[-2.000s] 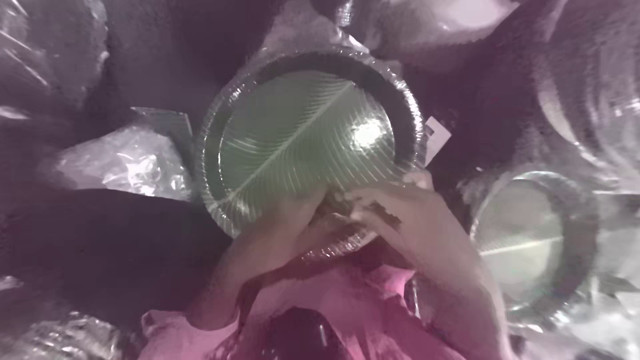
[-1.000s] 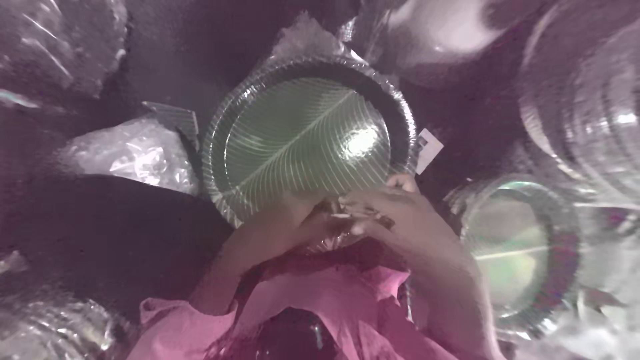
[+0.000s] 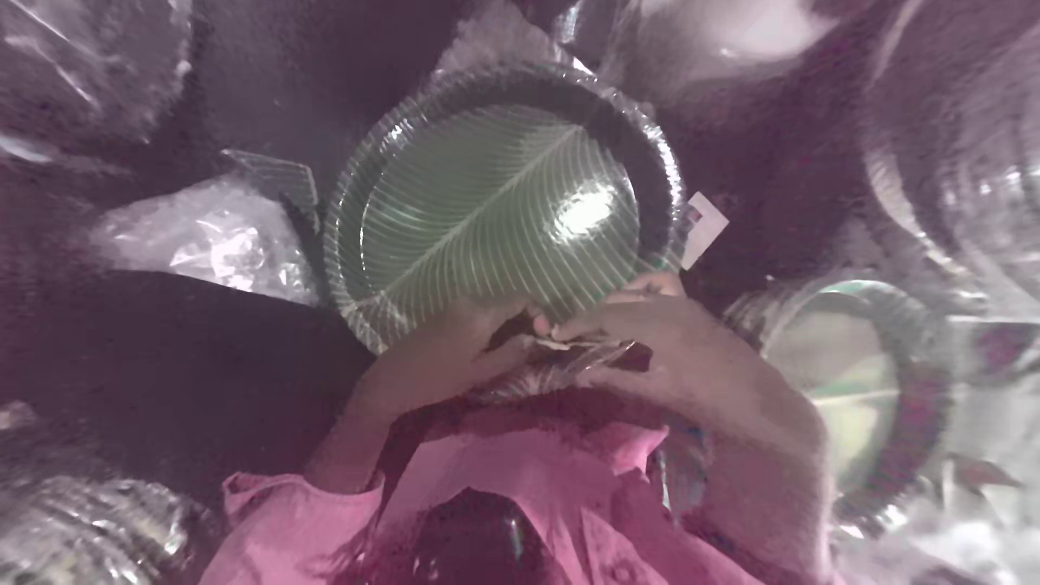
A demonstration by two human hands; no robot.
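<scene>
A round plate with a green leaf pattern and a shiny rim [image 3: 487,203], apparently in clear plastic wrap, lies tilted in front of my body. At its near edge my left hand [image 3: 479,345] and my right hand [image 3: 666,341] meet, thumbs and fingers close together. Between them they pinch a gathered bit of clear plastic film [image 3: 597,353]. Part of the plate's near rim is hidden behind my hands. Which finger holds which fold cannot be made out.
A crumpled clear plastic bag [image 3: 215,240] lies to the left. On the right stands another wrapped round plate pack [image 3: 849,390], with larger plastic-wrapped round items [image 3: 991,162] above it. A small white card [image 3: 705,230] pokes out beside the plate. More shiny wrapped packs [image 3: 89,528] sit lower left.
Both hands stay together at the plate's near edge, with only small movements of the fingers on the plastic film.
</scene>
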